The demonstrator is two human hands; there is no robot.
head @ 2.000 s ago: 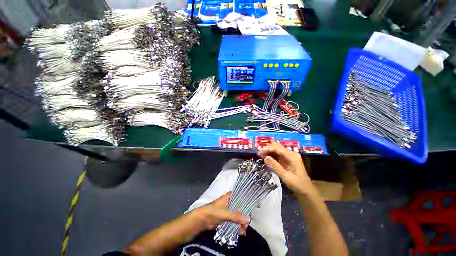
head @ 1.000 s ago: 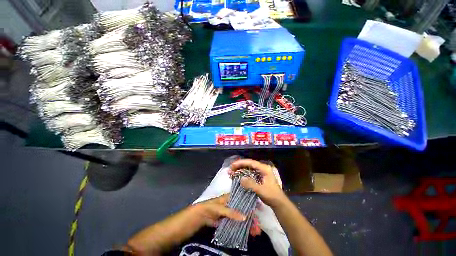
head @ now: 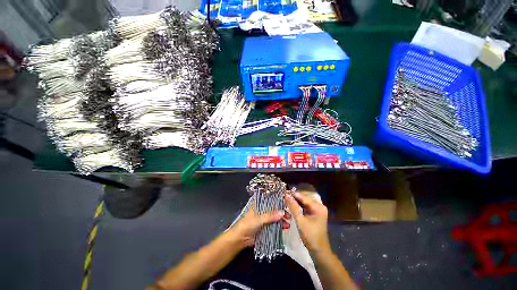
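Observation:
A bundle of thin grey cables (head: 268,218) with silvery ends stands nearly upright over my lap, in front of the bench edge. My left hand (head: 254,222) is closed around its middle, thumb across the front. My right hand (head: 309,216) is at the bundle's upper right side, fingertips pinched near the cable ends; whether they grip a single cable is too small to tell. The blue test fixture (head: 227,158) with red blocks lies along the bench edge beyond the bundle.
A blue tester (head: 295,54) stands behind the fixture, with leads and loose cables in front. Large stacks of white cables (head: 153,85) lie left, a small white pile (head: 229,116) beside them. A blue basket (head: 484,133) holding cables is right. A cardboard box (head: 378,208) is below the bench.
The bundle has become more upright and moved up slightly. My right hand has gone from over the bundle's top to its right side. My left hand still holds the middle.

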